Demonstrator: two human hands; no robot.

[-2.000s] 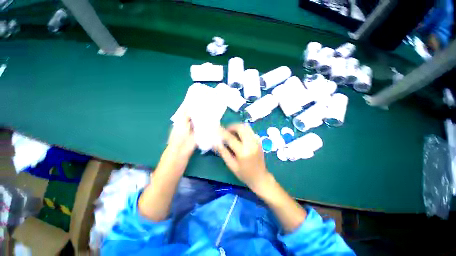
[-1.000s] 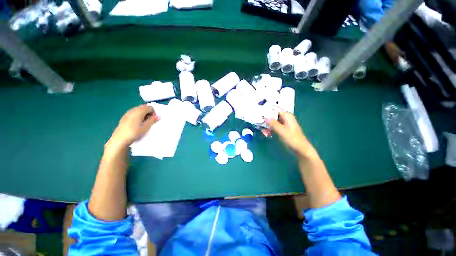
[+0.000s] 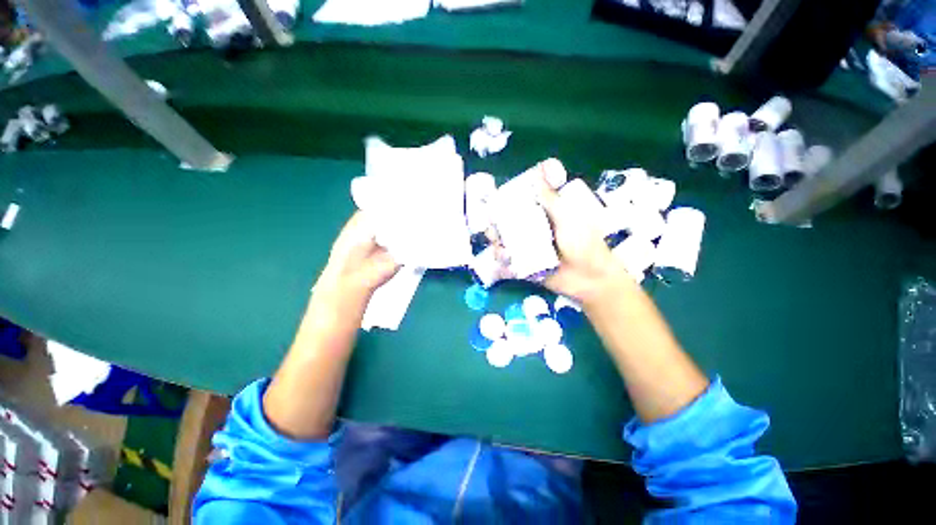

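My left hand (image 3: 359, 256) holds a white sheet (image 3: 419, 200) raised over the bench, its top edge curled. Another white sheet (image 3: 392, 299) lies flat below it. My right hand (image 3: 583, 246) is closed around a white cylindrical unit (image 3: 525, 228), just right of the raised sheet. Several white cylinders (image 3: 678, 241) lie in a group behind and right of my right hand. White and blue round discs (image 3: 521, 333) lie loose in front of my hands.
Another group of white cylinders (image 3: 766, 159) stands at the back right. A crumpled white scrap (image 3: 490, 135) lies behind my hands. Grey uprights (image 3: 139, 92) rise at left and right. A clear plastic bag (image 3: 917, 359) is at the right edge. An open carton (image 3: 195, 441) sits below left.
My left hand has lifted a sheet from the bench. My right hand has taken a cylinder and brought it left beside the sheet. The camera view has shifted.
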